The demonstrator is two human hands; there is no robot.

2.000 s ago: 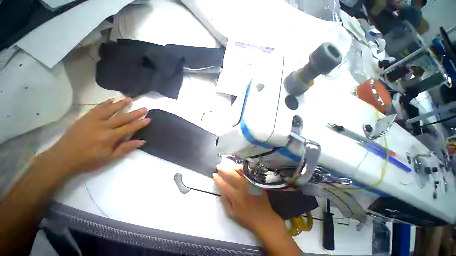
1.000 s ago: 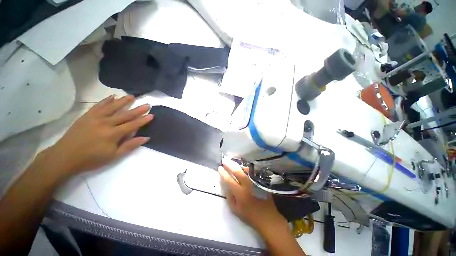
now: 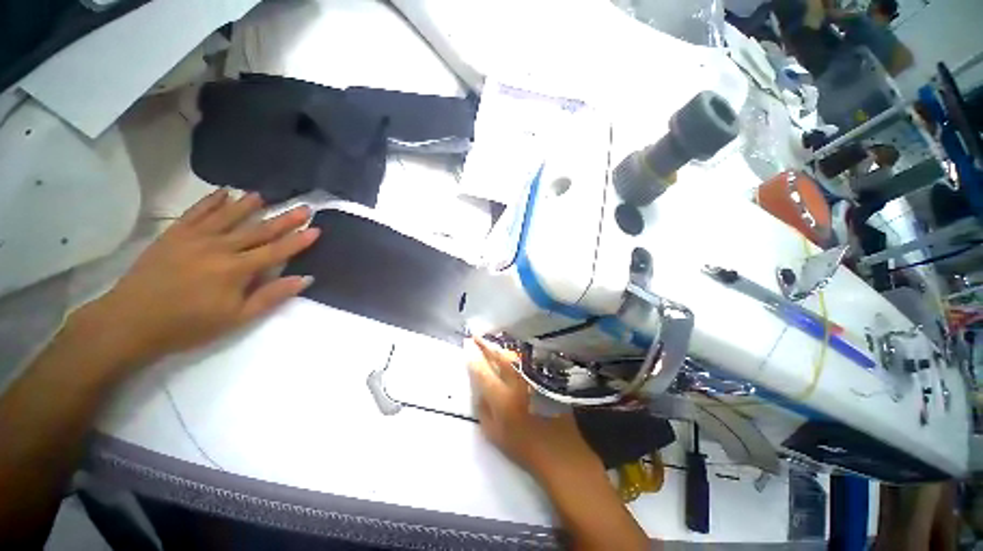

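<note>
A dark cut piece (image 3: 377, 271) lies flat on the white table, its right end at the left end of the white sewing machine head (image 3: 571, 237). My left hand (image 3: 216, 264) lies flat with fingers spread, fingertips on the piece's left end. My right hand (image 3: 509, 400) is beside the needle area, its fingertips at the piece's front right corner; the machine head partly hides them, and I cannot tell whether they grip it. The needle is hidden. A second small dark panel (image 3: 625, 434) lies beneath the machine arm, partly behind my right wrist.
Folded dark pieces (image 3: 286, 140) lie behind the cut piece. Pale paper patterns (image 3: 65, 199) are piled at left. Yellow-handled scissors (image 3: 644, 476) and a black-handled tool (image 3: 697, 490) lie under the arm. A grey cylinder (image 3: 701, 124) and pens (image 3: 825, 334) are on the machine.
The camera view has shifted slightly. The dark piece's right end and my right fingertips sit a little further back at the machine head. My left hand stays on the piece's left end.
</note>
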